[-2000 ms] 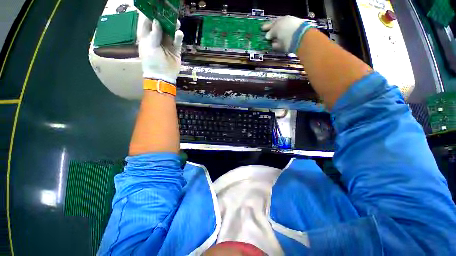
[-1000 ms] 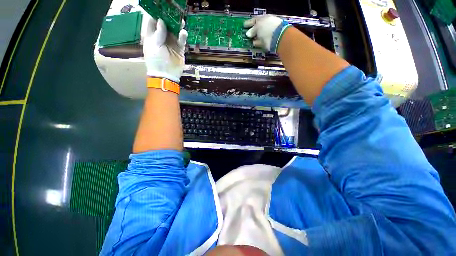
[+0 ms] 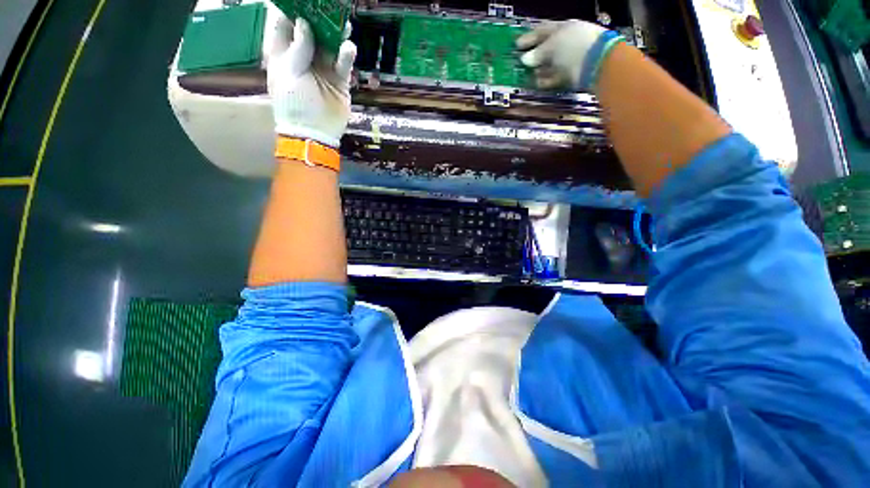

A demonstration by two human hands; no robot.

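A green circuit board lies flat between the silvery clamp rails in the machine's opening. My right hand, in a white glove, has its thumb and fingers on that board's right end. A second circuit board is tilted, partly cut off by the top edge. My left hand, gloved, with an orange wrist band, holds this second board at its lower edge.
A plain green board or pad lies on the machine's left top corner. A red emergency stop is at the right. Below are a black keyboard and mouse. Racks of green boards stand lower left; another board is far right.
Since one second ago, my right hand and the board in the rails have moved right, showing a dark gap at its left end. My left hand still holds the second board.
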